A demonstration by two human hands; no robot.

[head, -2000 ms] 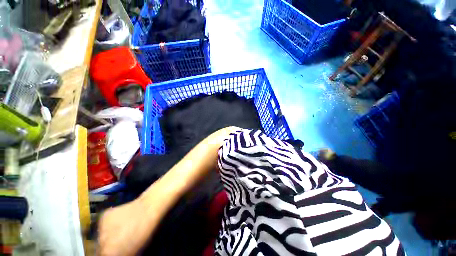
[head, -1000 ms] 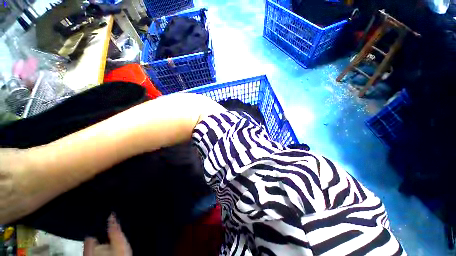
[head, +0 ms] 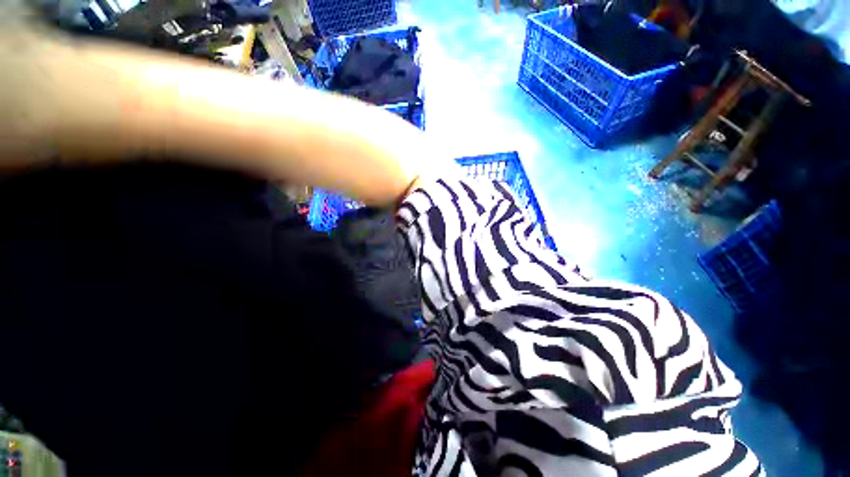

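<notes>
A large black garment (head: 168, 317) fills the left and lower left of the view, raised below my bare right forearm. Its folds are too dark to tell apart. My right arm, in a zebra-striped sleeve, reaches from the lower right to the upper left edge, where it is blurred and cut off. My right hand is outside the picture. My left hand is not visible. Part of a blue plastic crate (head: 528, 191) shows behind my sleeve, with dark cloth (head: 373, 247) by it.
More blue crates with black garments stand at the upper centre (head: 419, 70) and upper right (head: 596, 93). A wooden stool (head: 732, 126) stands on the blue floor at right, near another blue crate (head: 746, 252). Cluttered table things lie at the upper left. Dark red apron (head: 391, 410) shows below.
My right arm has swung left and up, and its hand has left the picture. The black garment has come up and covers much of the table. The left-hand fingers seen at the bottom are gone.
</notes>
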